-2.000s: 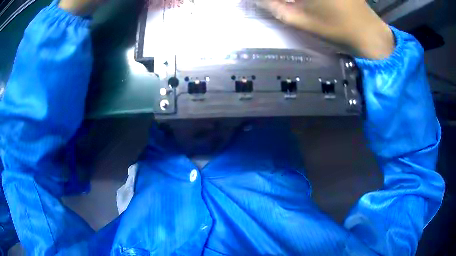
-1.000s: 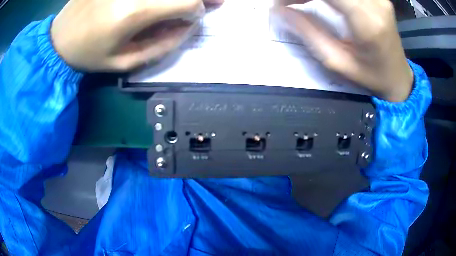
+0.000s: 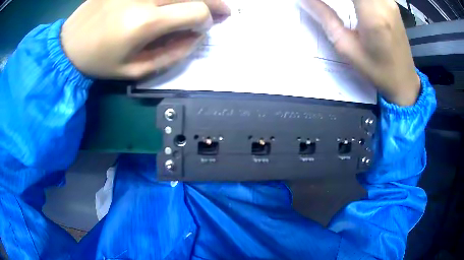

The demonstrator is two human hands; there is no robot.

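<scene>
The black loading fixture (image 3: pixel 234 165) lies at the near edge, with several dark square slots in a row. Small copper-coloured specks show at the two left slots. A white paper sheet (image 3: pixel 259 56) with printed lines lies behind it. My left hand (image 3: pixel 137 38) is over the paper's left side, fingers curled and pointing right; whether it holds something cannot be told. My right hand (image 3: pixel 369 45) is over the paper's right side, thumb and fingers apart, partly cut off by the top edge; its fingertips are partly out of view.
A thin dark tray edge (image 3: pixel 145 92) runs under the paper, behind the fixture. The dark green mat (image 3: pixel 119 122) shows at left. Grey equipment (image 3: pixel 437 40) stands at right. Blue smock sleeves flank the fixture, and the smock front lies below it.
Since two seconds ago the fixture sits lower in view and both hands show more fully. In the last second the right hand has moved slightly up; the left hand has hardly moved.
</scene>
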